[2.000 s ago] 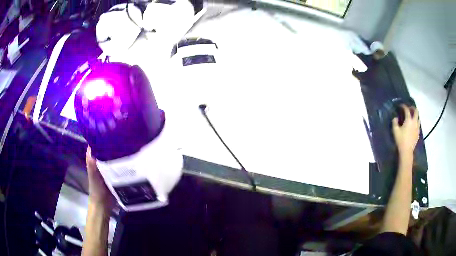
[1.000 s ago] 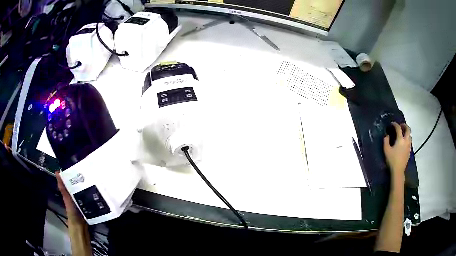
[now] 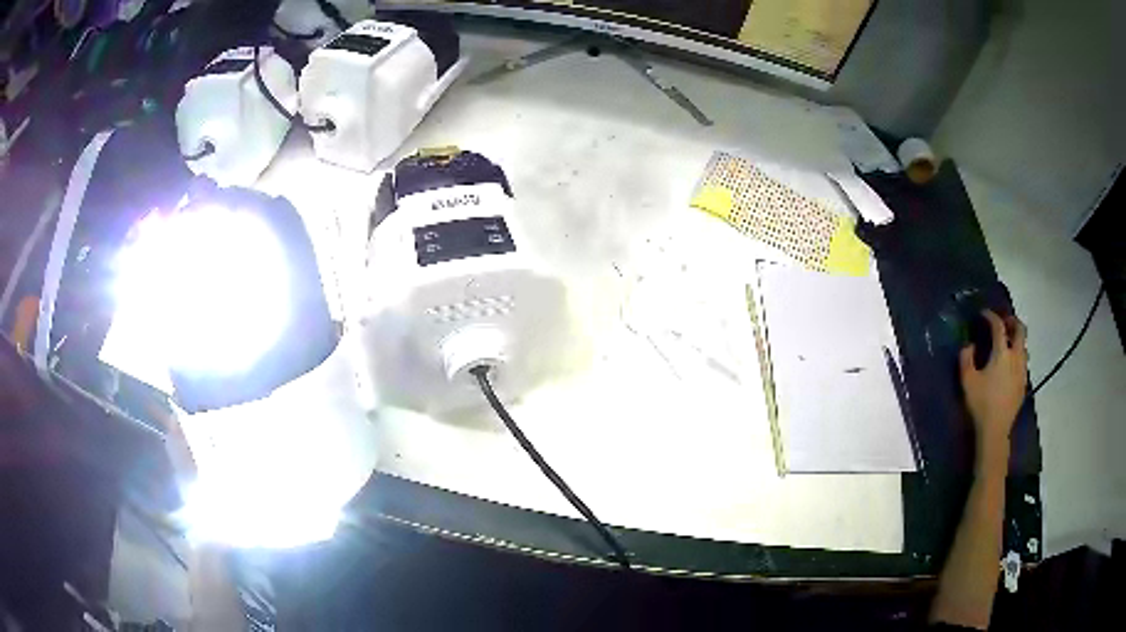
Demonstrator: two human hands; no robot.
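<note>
A white PTZ camera with a black head (image 3: 278, 383) is held up at the left over the bench edge. Its lights glow bright white and wash out its front and lower body. My left hand (image 3: 212, 580) is under it, mostly hidden by the camera and glare; only the blurred wrist area shows. My right hand (image 3: 995, 358) rests on a dark computer mouse (image 3: 975, 324) on the dark mat at the right. A second PTZ camera (image 3: 463, 290) lies on the white sheet, its black cable (image 3: 543, 459) running over the front edge.
Two more white cameras (image 3: 367, 99) (image 3: 235, 117) stand at the back left. A monitor (image 3: 692, 47) on splayed silver legs is at the rear. A printed grid sheet (image 3: 784, 212), white papers (image 3: 834, 370), a pen (image 3: 904, 385) and a small roll (image 3: 917, 158) lie at the right.
The held camera's lights went from purple, to a small red-blue glow, to bright white. The held camera moved left and then slightly back right. My right hand stays on the mouse.
</note>
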